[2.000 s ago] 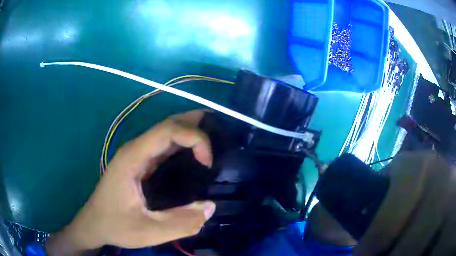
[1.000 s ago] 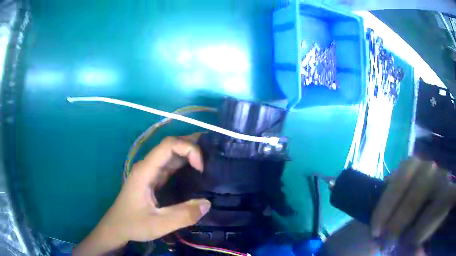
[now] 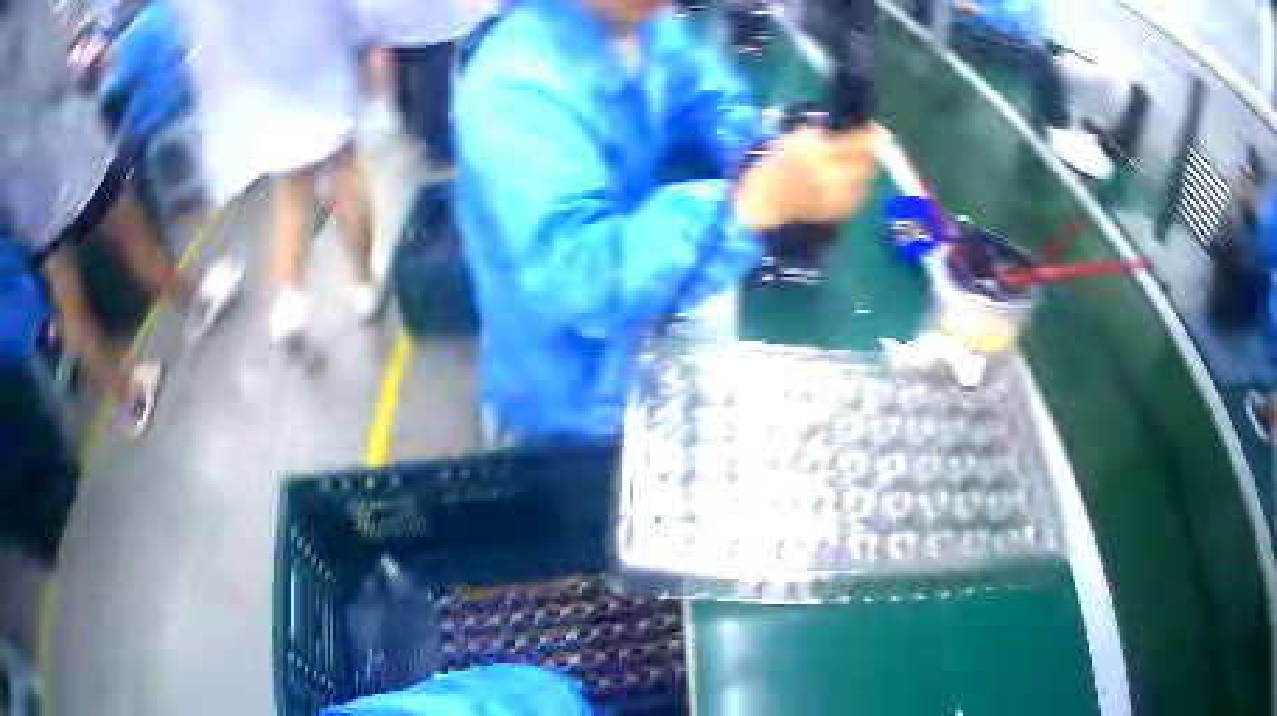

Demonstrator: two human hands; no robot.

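Observation:
Neither of my hands shows. A blue sleeve [image 3: 469,692], which looks like mine, is cut off by the bottom edge, over the near side of a dark perforated crate [image 3: 455,492]. Inside the crate lie rows of small dark parts [image 3: 560,636], blurred, with something greyish at their left. A clear blister tray [image 3: 840,469] with rows of pockets lies on the green bench [image 3: 896,657], right of the crate; I cannot tell whether the pockets hold anything. The black housing and the screwdriver are out of view.
A person in a blue smock [image 3: 560,224] stands beyond the crate, hands at a dark object. A clear tub [image 3: 980,301] with red-handled tools stands beyond the tray. A green conveyor belt [image 3: 1134,420] curves along the right. Several people stand or walk on the grey floor at left.
The view has swung away from the black housing, screw bin and white leads to the tray, crate and aisle. Both hands and the screwdriver have left the picture.

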